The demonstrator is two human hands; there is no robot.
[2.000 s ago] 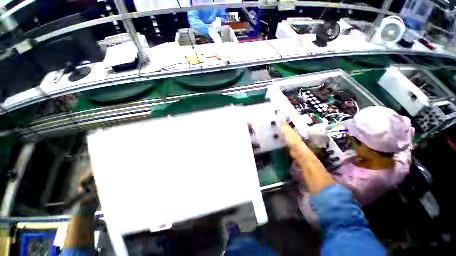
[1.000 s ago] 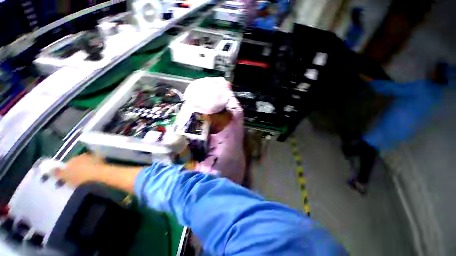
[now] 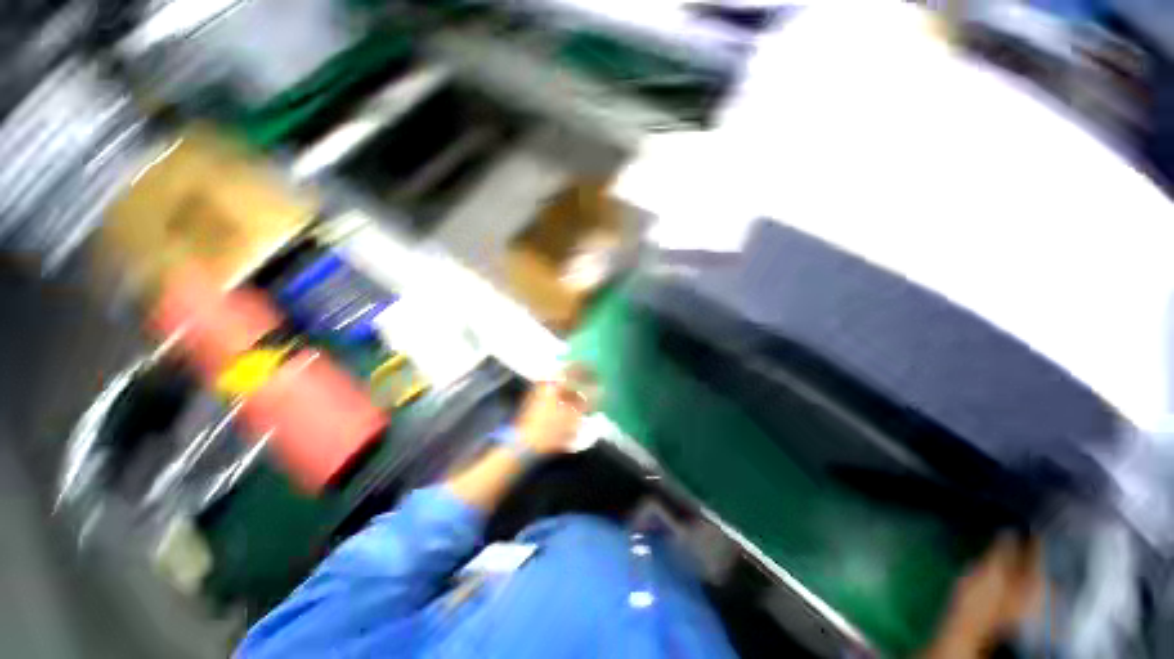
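Note:
The picture is strongly blurred. A large white housing (image 3: 991, 167) with a dark grey lower side (image 3: 901, 335) fills the upper right, over the green mat (image 3: 760, 496). My left hand (image 3: 554, 412) is at the near edge of the bench, left of the housing; its fingers are too blurred to tell whether they hold anything. My right hand (image 3: 998, 592) is low at the right, beside the near right part of the housing and partly cut off by the bottom edge. Its fingertips and any contact are unclear.
At the left are red-orange blocks (image 3: 316, 418) with a yellow piece (image 3: 251, 373), a blue bin (image 3: 332, 296) and a yellow ring (image 3: 399, 381). A small open brown box (image 3: 554, 264) stands beyond the bench edge. A larger brown box shape (image 3: 200, 213) is farther left.
The view has swung from the pink-clothed co-worker's station back to the housing and left side table. My left hand shows again at the bench edge; my right hand is no longer at the black knobs.

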